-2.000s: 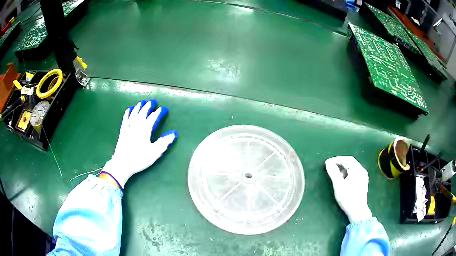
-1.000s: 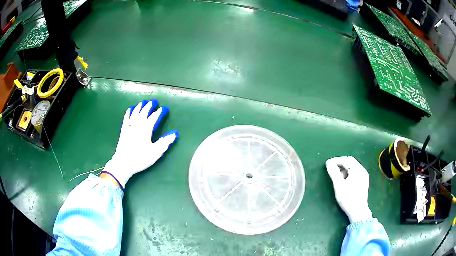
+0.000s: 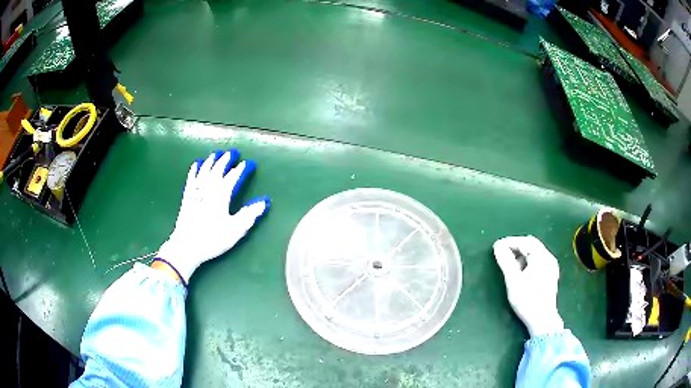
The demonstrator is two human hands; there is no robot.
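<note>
A round translucent turntable [image 3: 373,271] with spokes and a centre hub lies bare on the green bench between my hands. My left hand [image 3: 208,216], in a white glove with blue fingertips, lies flat with fingers apart to the left of it. My right hand [image 3: 528,280], in a plain white glove, rests curled on the bench to the right of it, with a grey patch on the glove; nothing shows held in it. A thin solder wire [image 3: 130,262] lies loose by my left wrist.
A black tool tray [image 3: 92,158] with a yellow ring [image 3: 75,126] stands at left. A striped black and yellow pot [image 3: 593,241] and another black tray [image 3: 620,303] with white wipes [image 3: 638,299] stand at right. Green circuit boards [image 3: 601,107] lie at back right and back left [image 3: 54,57].
The circuit board at back right has shifted slightly to the right. My hands and the turntable have stayed in place.
</note>
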